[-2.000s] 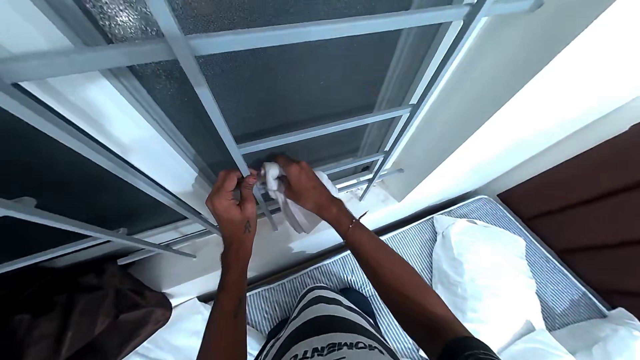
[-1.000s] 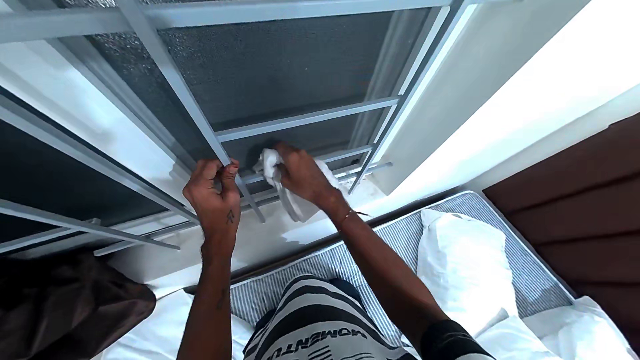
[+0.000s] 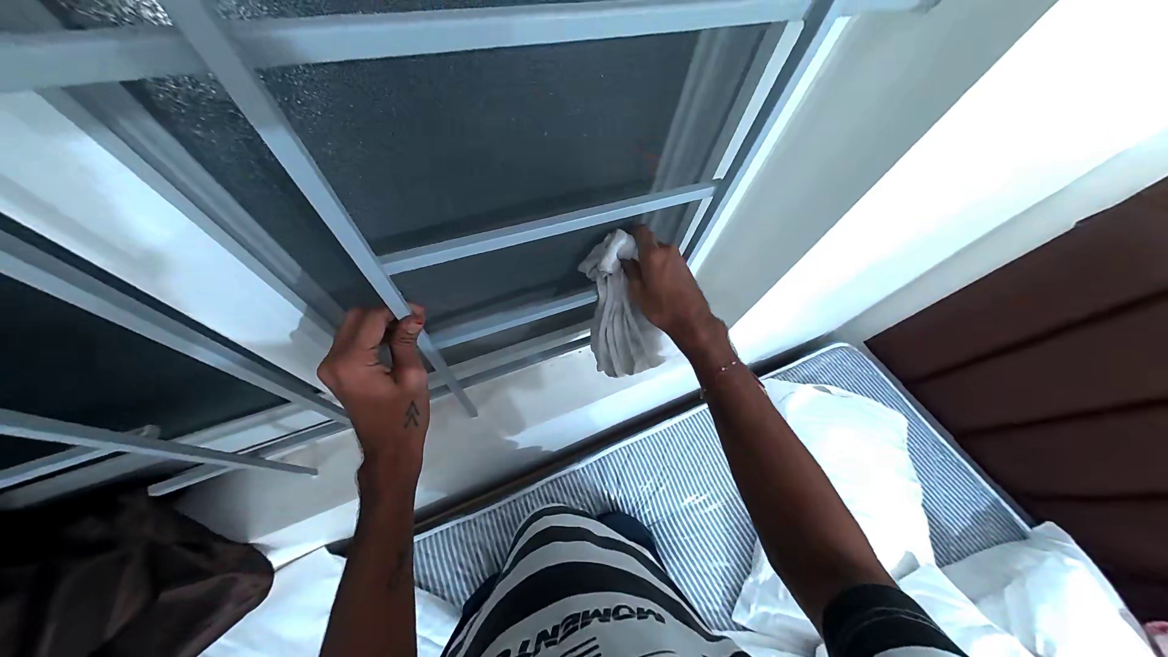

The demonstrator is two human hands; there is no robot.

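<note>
My left hand (image 3: 379, 365) grips an upright bar of the grey metal window grille (image 3: 319, 196), low down, its thumb and fingers around the bar. In my right hand (image 3: 671, 287) is a bunched white cloth (image 3: 623, 319), whose loose folds hang below the fingers. That hand is at the lower right of the grille, under a horizontal bar and near the right frame. Behind the bars lies the dark window glass (image 3: 511, 128). Part of the cloth is hidden by my right fingers.
Below the window sill (image 3: 538, 401) lies a striped mattress (image 3: 666, 484) with white pillows (image 3: 849, 456). A brown padded headboard (image 3: 1049, 365) stands at the right, a white wall (image 3: 912, 210) beside the window. Dark brown fabric (image 3: 119, 566) is at the lower left.
My right hand has moved right along the lower grille with the cloth, away from my left hand. My left hand remains at the upright bar.
</note>
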